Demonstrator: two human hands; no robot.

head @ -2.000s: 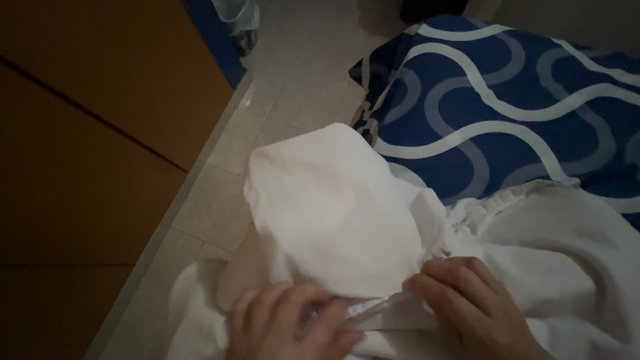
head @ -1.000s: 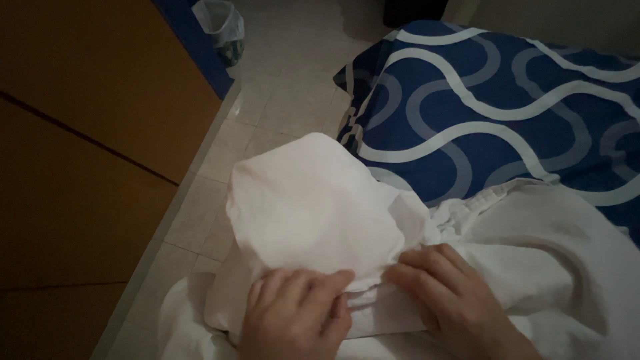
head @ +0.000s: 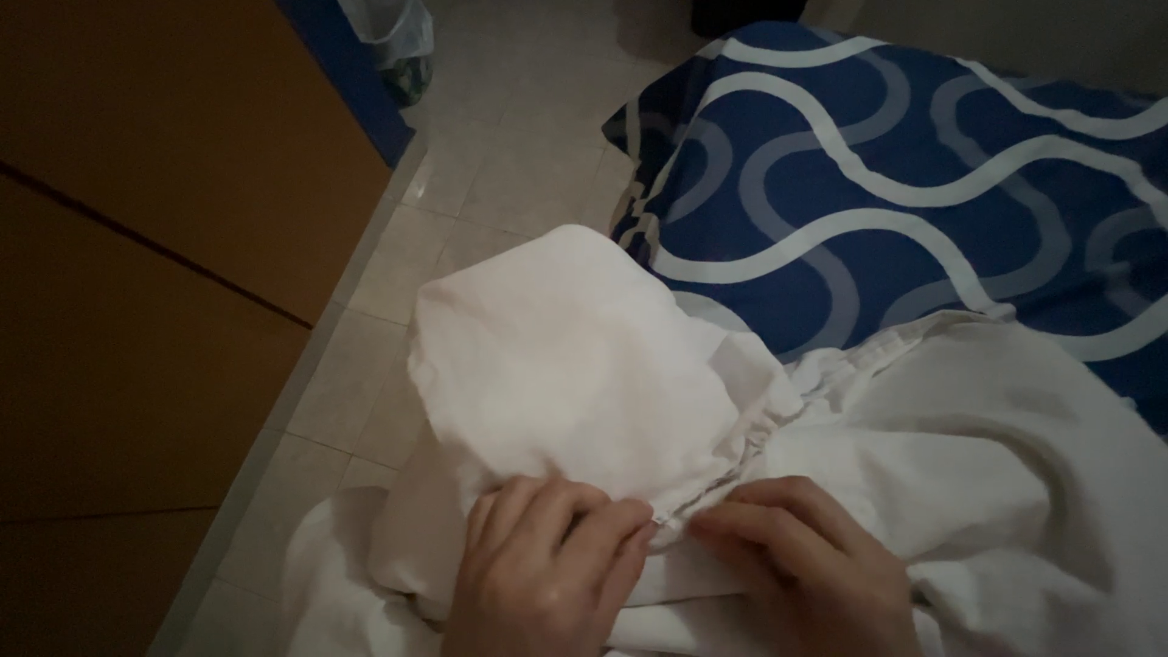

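A large white cloth (head: 566, 365) with a gathered, elastic-like edge lies bunched in front of me and spreads to the right over a blue patterned bedcover. My left hand (head: 552, 557) grips the cloth close to the gathered edge, its thumb and forefinger pinching the fabric. Just to its right, my right hand (head: 803, 557) has its fingertips on the same edge, curled and pinching it. A narrow gap separates the fingertips of the two hands. More folds of the cloth hang at the lower left and pass beneath both hands.
The blue bedcover (head: 876, 192) with white and grey wavy bands covers a bed at the upper right. An orange-brown wooden panel (head: 137, 274) stands at the left. Beyond it, a bin with a plastic liner (head: 401, 46) stands on the tiled floor (head: 493, 182).
Both hands have stayed on the cloth's edge. Since the earliest frame, the left hand's fingers have shifted along the fabric and the fingertips of the two hands have come closer together.
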